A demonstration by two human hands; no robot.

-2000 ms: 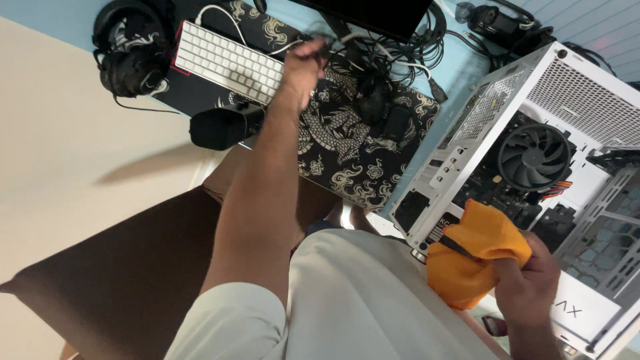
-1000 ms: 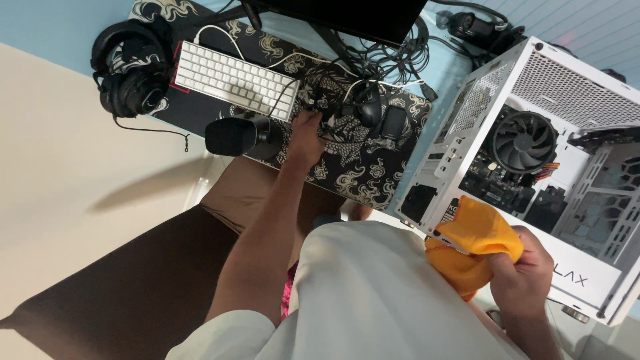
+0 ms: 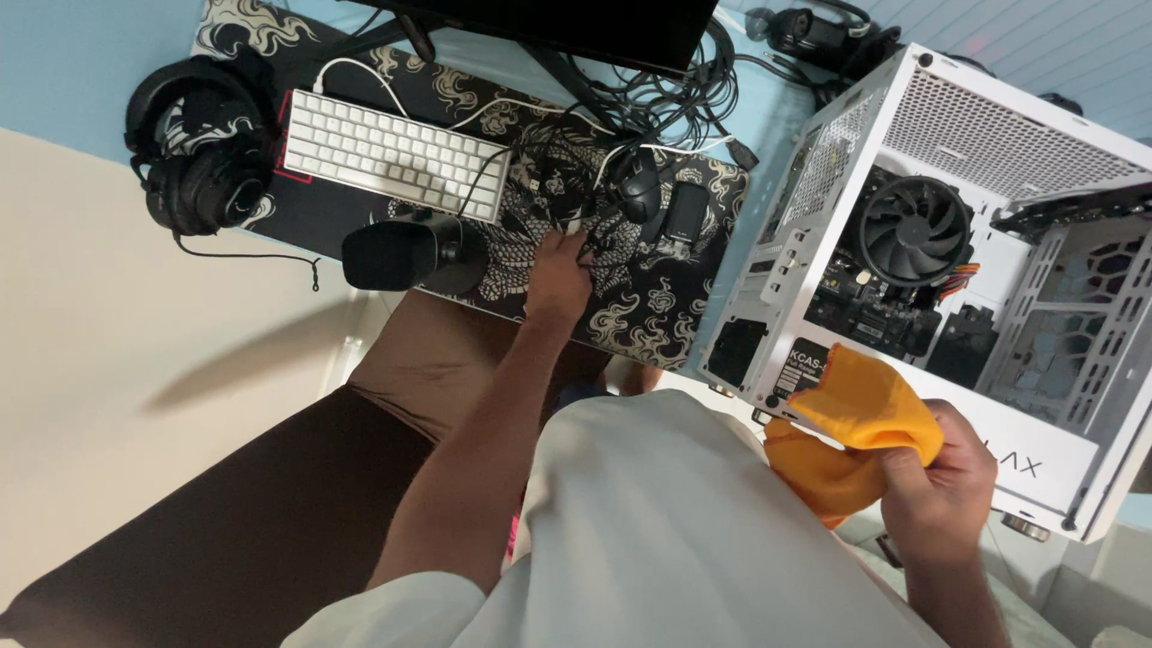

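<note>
My right hand (image 3: 945,486) grips an orange cloth (image 3: 868,409), which hangs in folds against the lower corner of a white computer case (image 3: 1008,387). The case's side is open and shows a black CPU fan (image 3: 915,231). My left hand (image 3: 558,281) reaches over the dragon-patterned desk mat (image 3: 661,315), its fingertips closed on a cable with a light-coloured plug (image 3: 573,225). Just right of it lie a black mouse (image 3: 636,186) and a small black device (image 3: 687,213). A white keyboard (image 3: 396,153) is to its left.
Black headphones (image 3: 202,148) rest at the mat's left end. A black microphone (image 3: 400,252) stands below the keyboard. Tangled black cables (image 3: 675,94) lie under the monitor (image 3: 576,22). A brown chair (image 3: 270,477) is at my left, and a webcam-like black device (image 3: 805,31) sits behind the case.
My left hand has moved down the mat, away from the monitor, toward its near edge. The right hand still holds the orange cloth by the case.
</note>
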